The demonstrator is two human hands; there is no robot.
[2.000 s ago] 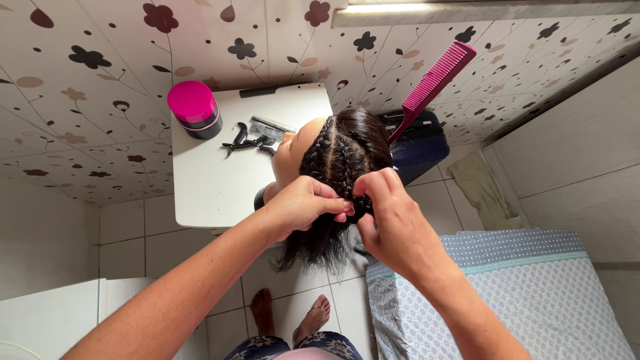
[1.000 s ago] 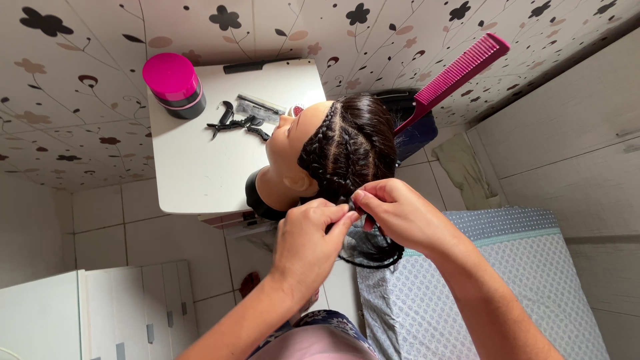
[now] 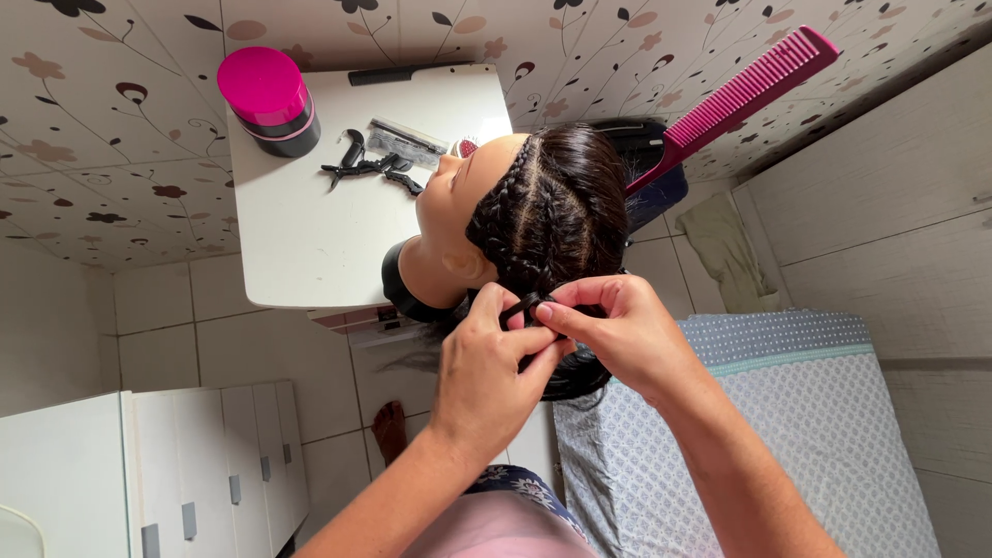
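A mannequin head (image 3: 482, 186) with dark hair lies face to the left, its black neck base beside the white table's front edge. Braids (image 3: 508, 194) run close to the scalp, with pale partings between them. Below the ear, my left hand (image 3: 492, 368) pinches strands of the hair between thumb and fingers. My right hand (image 3: 628, 333) touches it there and grips the same dark strands (image 3: 529, 304). Loose hair (image 3: 581, 376) hangs beneath my fingers. A pink comb (image 3: 728, 101) slants up to the right behind the head; what holds its handle is hidden.
On the white table (image 3: 287, 256) are a jar with a pink lid (image 3: 263, 85), black hair clips (image 3: 372, 167), a small black comb (image 3: 380, 75) and a clear packet (image 3: 403, 141). A patterned cloth cover (image 3: 744, 418) lies at right, a white drawer unit (image 3: 217, 449) at lower left.
Both hands were over the braids two seconds ago and are now below the ear, at the lower edge of the hair. More of the scalp and face shows. The view has shifted.
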